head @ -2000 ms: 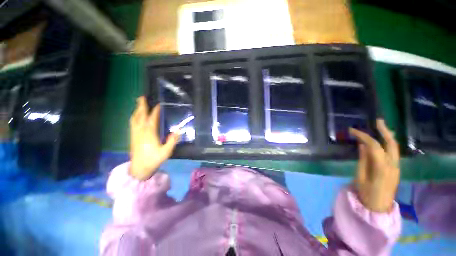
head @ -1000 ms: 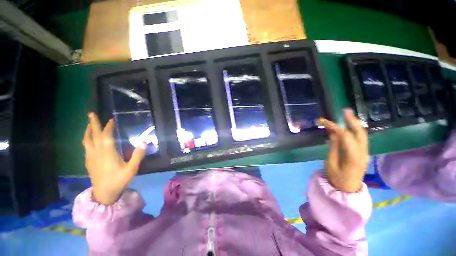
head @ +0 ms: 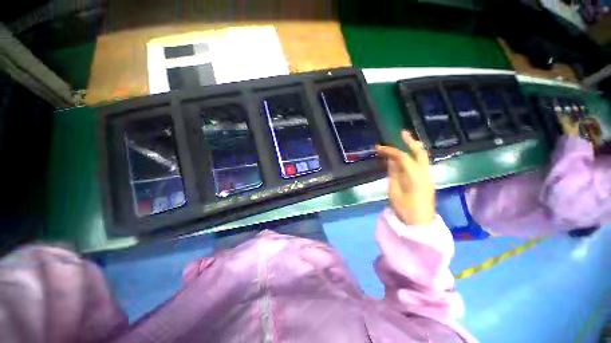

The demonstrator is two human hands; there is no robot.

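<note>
A black phone tray (head: 191, 153) lies on the green bench in front of me, slightly tilted in view. Each of its pockets holds a dark glossy smartphone (head: 229, 151). The phone screens show small red and pale patches at their bottom ends. My right hand (head: 410, 181) is open at the tray's right end, with its fingertips beside the lower end of the rightmost phone (head: 350, 124); whether they touch is unclear. My left hand is not visible; only its pink sleeve shows at the lower left edge.
A white chart (head: 248, 57) with dark rectangles lies on a tan wooden board (head: 315, 40) behind the tray. A neighbouring tray (head: 415, 110) holds more phones. Farther right, another person's pink sleeve (head: 569, 174) and hand reach a further tray. A metal post (head: 37, 63) stands upper left.
The view has swung right, showing more of the neighbouring trays and person. My left hand has left the tray's left end and the picture. My right hand stays by the tray's right end.
</note>
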